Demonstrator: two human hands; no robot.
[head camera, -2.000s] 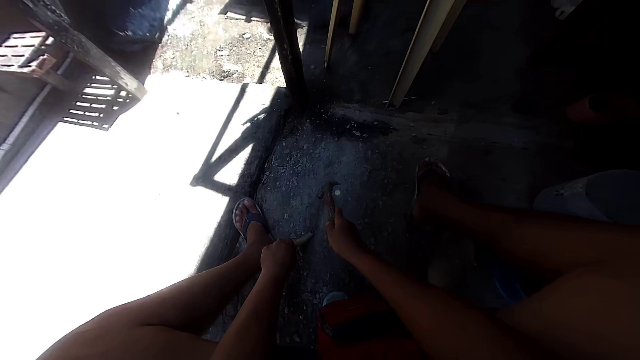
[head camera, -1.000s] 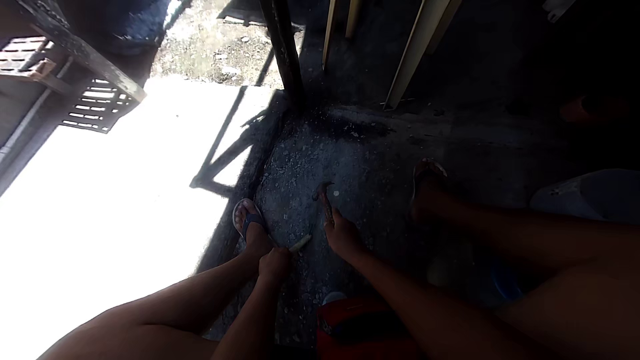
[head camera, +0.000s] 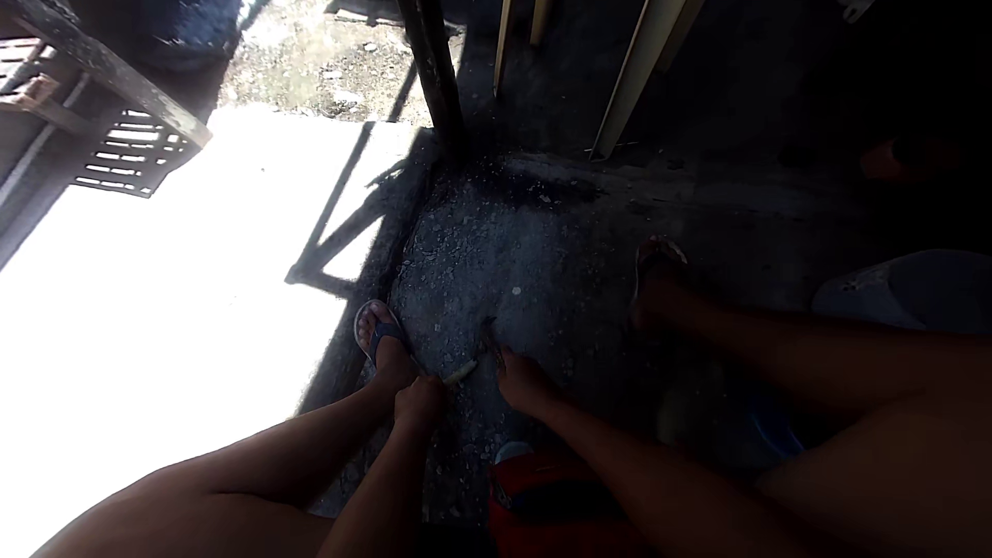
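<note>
My left hand (head camera: 421, 401), beside my flip-flop on the left foot (head camera: 380, 329), is closed on a pale, short stick-like piece (head camera: 461, 373) that points up and right. My right hand (head camera: 525, 380) grips the handle of a small tool with a dark head (head camera: 488, 333), which looks like a hammer. The tool's head lies near the tip of the pale piece; whether they touch is too dark to tell. Below both hands is a rough grey concrete floor (head camera: 480, 256) strewn with small chips. A small round white spot (head camera: 516, 291) shows on it.
A dark wooden post (head camera: 434, 70) stands ahead, with pale boards (head camera: 635, 77) to its right. A red bag (head camera: 542, 504) lies between my legs. A greyish container (head camera: 907, 287) is at the right, and a slatted crate (head camera: 128, 155) at the upper left beyond bright sunlit ground.
My right hand has drawn the tool's head down and closer to the pale piece. My left hand still holds that piece in nearly the same place.
</note>
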